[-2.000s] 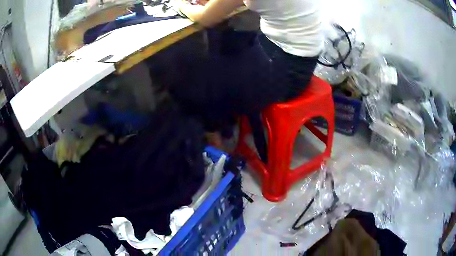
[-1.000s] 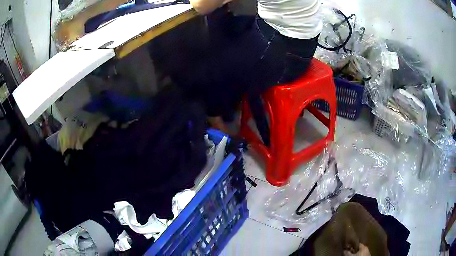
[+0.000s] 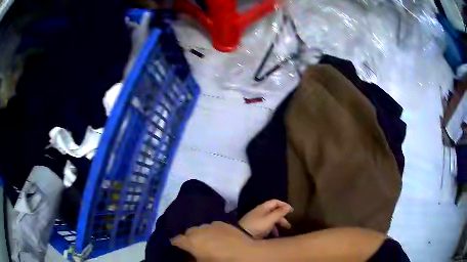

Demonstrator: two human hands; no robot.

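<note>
A brown cloth piece [image 3: 343, 153] lies loosely over dark navy cloth [image 3: 263, 164] at the centre right, just beyond my hands. My left hand [image 3: 266, 219] is at the lower edge of the cloth, fingers loosely curled and apart, with nothing seen in it. My right forearm crosses from the right, and my right hand [image 3: 207, 241] lies over my left wrist and dark sleeve. Its fingertips rest on the dark cloth of the sleeve; whether they grip it is unclear.
A blue lattice crate [image 3: 146, 128] with dark cloth and white scraps [image 3: 77, 143] stands at the left. A red stool leg [image 3: 224, 30] is at the top. A black hanger [image 3: 271, 64], a small red item [image 3: 254, 100] and clear plastic [image 3: 353, 30] lie on the floor.
The view has tilted down and moved closer to the brown and dark cloth. Both hands now show; one second ago only part of one hand showed at the brown cloth.
</note>
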